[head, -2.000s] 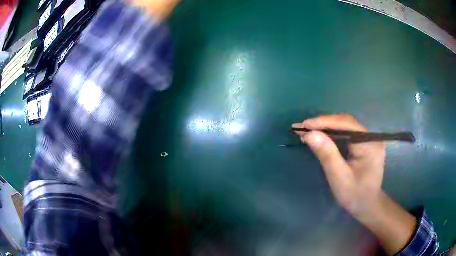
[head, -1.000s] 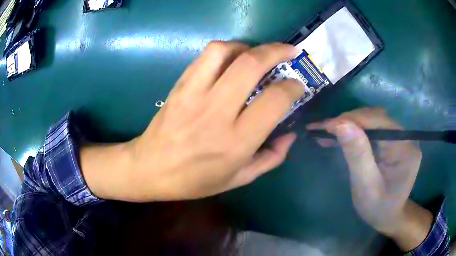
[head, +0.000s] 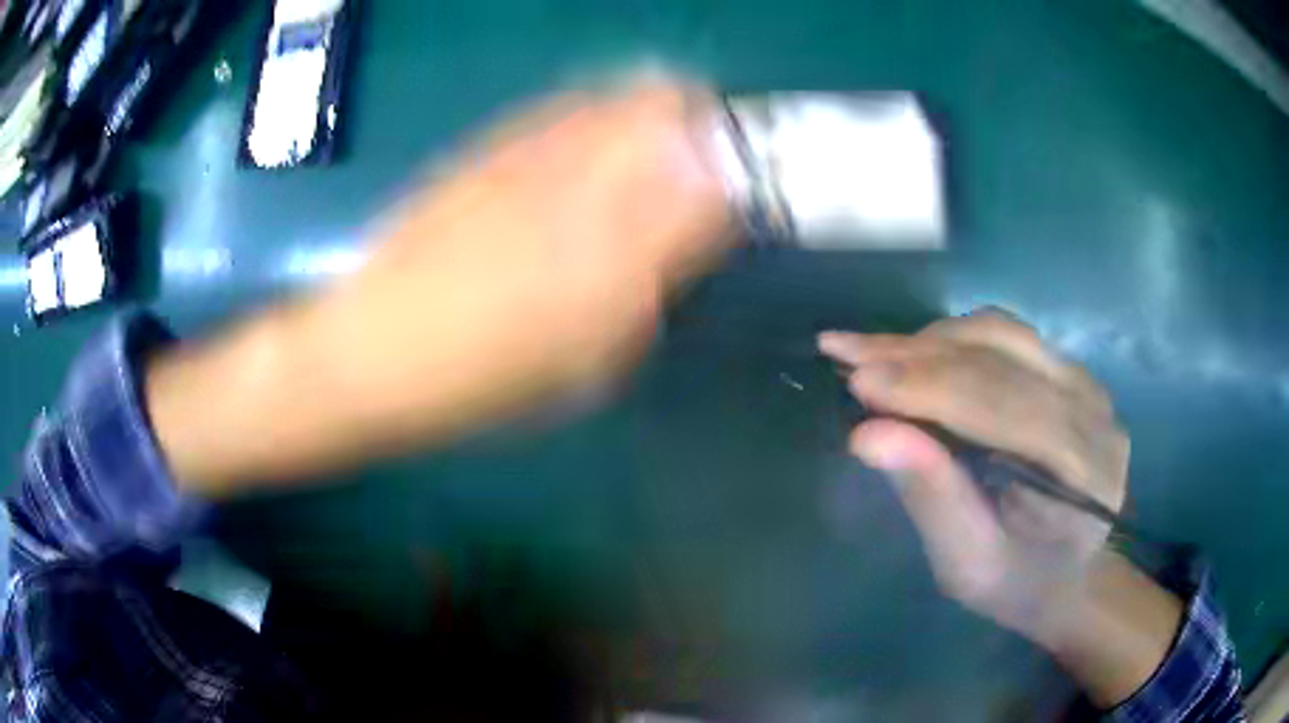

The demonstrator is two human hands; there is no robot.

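My left hand [head: 566, 240] is blurred and grips one end of a phone unit. The phone's blank white screen [head: 858, 170] sticks out to the right of my fingers, with a thin dark frame edge at its far end. The keypad board end is hidden by my hand. My right hand [head: 990, 452] is below and to the right, apart from the phone, with the dark tweezers [head: 1053, 487] lying across the palm under the fingers. The tweezers' tips are hard to make out.
A single phone unit [head: 294, 88] lies on the green bench top [head: 679, 537] at the upper left. More black-framed units [head: 113, 85] are heaped at the far left, and another unit [head: 68, 269] lies below them. A pale curved edge [head: 1227, 45] shows at the upper right.
My left hand and the phone have moved left and upward, and the phone has turned from slanted to nearly level. My right hand has shifted slightly, and the tweezers now slant down to the right.
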